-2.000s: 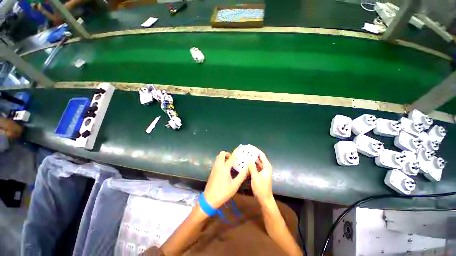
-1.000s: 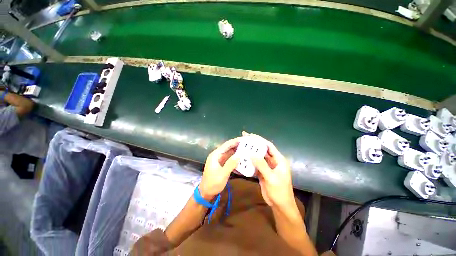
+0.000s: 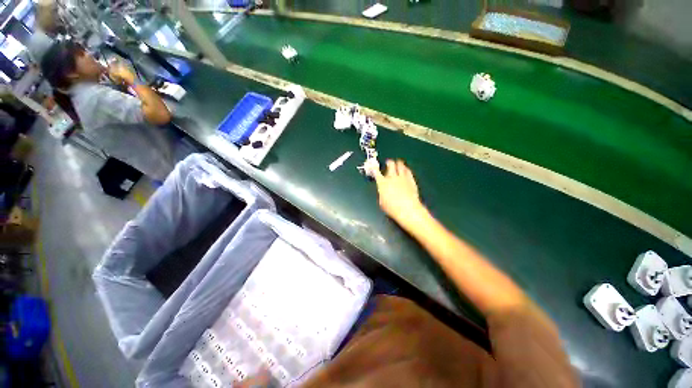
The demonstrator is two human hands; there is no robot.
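Note:
My right hand [image 3: 398,192] reaches over the bench, fingers apart, its leftmost fingertip at the near end of a loose pile of white plug bodies with inner parts [image 3: 367,136]. Whether it grips a piece is not clear. A blurred skin-toned patch at the bottom edge, over the near lined bin [image 3: 346,277], may be my left hand [image 3: 262,377]; its fingers and any hold cannot be made out. That bin holds layered white housing covers [image 3: 262,333]. Closed adapters [image 3: 609,305] stand grouped at the lower right, partly cut off by the edge.
A small white strip [image 3: 341,161] lies beside the pile. A white bar with dark openings [image 3: 273,130] and blue tray [image 3: 243,117] are farther left. The green belt [image 3: 577,114] carries a white piece [image 3: 482,86]. A second lined bin [image 3: 182,197] and a seated person [image 3: 121,114] are at left.
The view has swung left. My hands have parted and the white adapter is no longer seen between them. My right hand has moved to the pile; my left has dropped to the bottom edge or beyond.

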